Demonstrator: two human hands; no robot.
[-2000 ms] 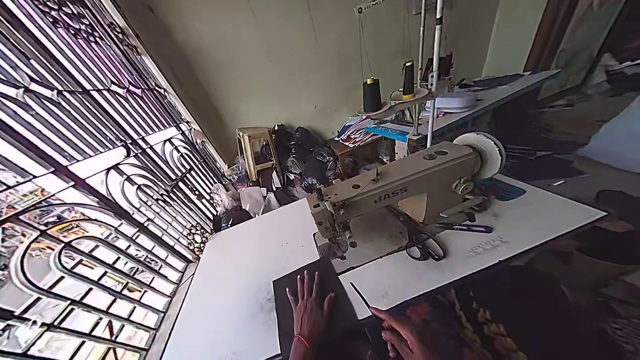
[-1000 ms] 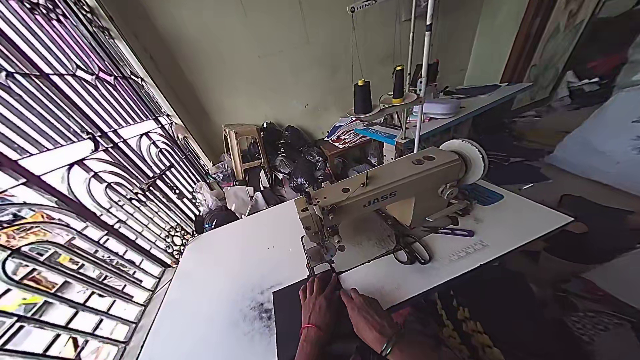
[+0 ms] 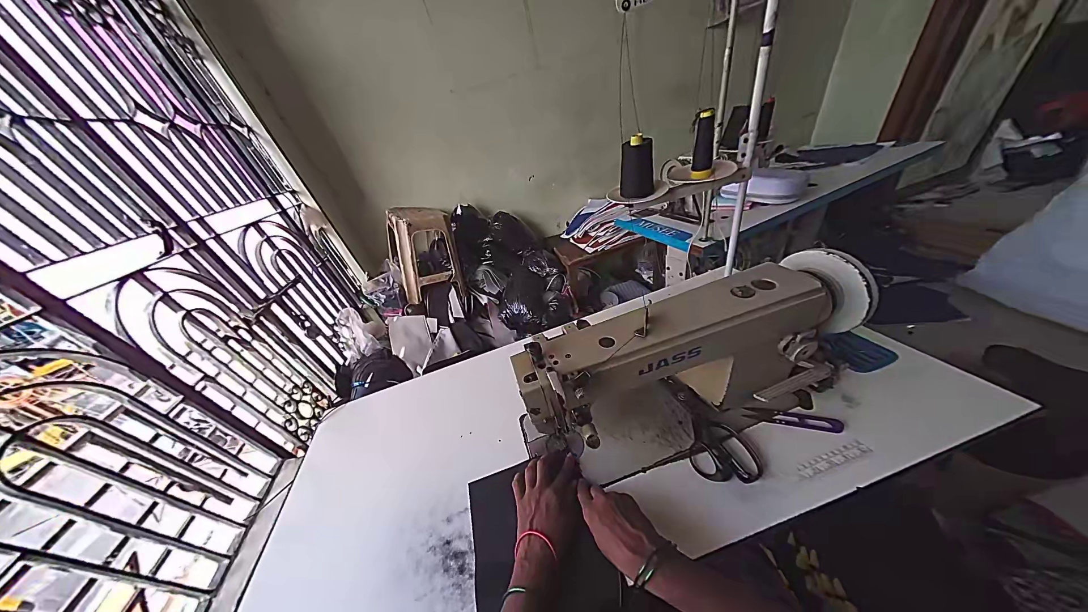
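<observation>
A beige industrial sewing machine (image 3: 671, 331) stands on a white table (image 3: 382, 476). Dark fabric (image 3: 493, 535) lies at the near edge, its far end by the machine's needle area. My left hand (image 3: 544, 497) presses on the fabric just in front of the presser foot, fingers bunched and partly hidden. Beside it on the right, my right hand (image 3: 616, 523) has its fingertips at the fabric near the needle; whether it pinches the cloth is unclear. Black-handled scissors (image 3: 727, 450) lie under the machine arm, and a purple-handled tool (image 3: 803, 422) is to their right.
Black thread cones (image 3: 637, 170) sit on a stand behind the machine, with threads running up. A blue-edged table (image 3: 816, 200) is at the back. Black plastic bags (image 3: 510, 263) and a stool (image 3: 422, 246) are by the wall. A metal window grille (image 3: 153, 280) rises on the left.
My left hand has gone from lying spread on the fabric to bunched by the needle. My right hand has moved in beside it; the thin dark tool it held two seconds ago is no longer visible there.
</observation>
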